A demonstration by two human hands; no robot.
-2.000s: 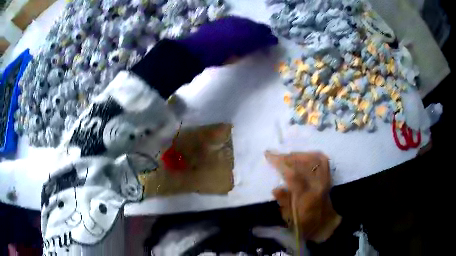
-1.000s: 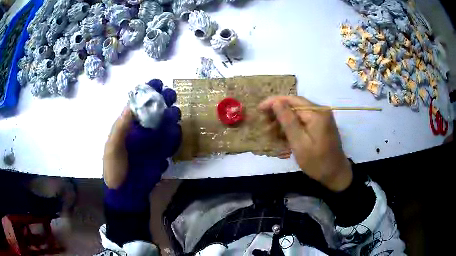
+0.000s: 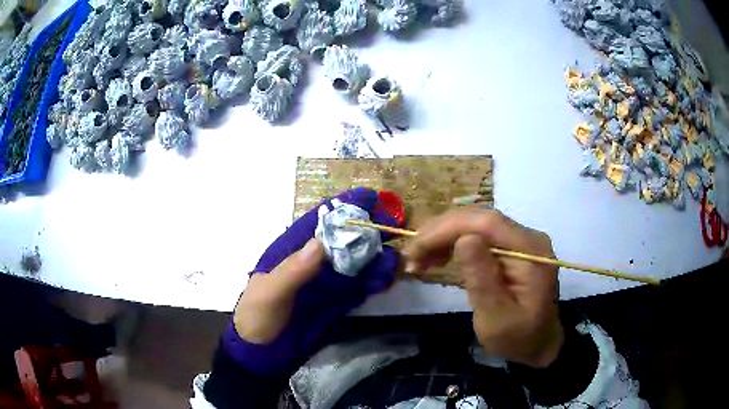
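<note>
My left hand (image 3: 308,283), in a purple glove with the thumb bare, holds a grey moulded piece (image 3: 352,249) over the near left part of the brown cardboard pad (image 3: 440,177). My bare right hand (image 3: 495,275) holds a thin bamboo skewer (image 3: 559,264). The skewer's left tip touches or overlaps the top of the grey piece. The red glue cap (image 3: 391,209) stands on the cardboard, partly hidden behind my left hand. Any glue on the tip is too small to tell.
A pile of hollow grey parts (image 3: 168,68) lies at the back left, beside a blue tray (image 3: 38,152) of dark parts. Grey-and-yellow parts (image 3: 639,132) are piled at right, near red handles (image 3: 711,224). A red stool (image 3: 48,375) stands below left.
My left hand has moved right with the grey piece, over the cardboard and partly across the red cap. The skewer tip, earlier pointing right in my right hand, now meets the piece.
</note>
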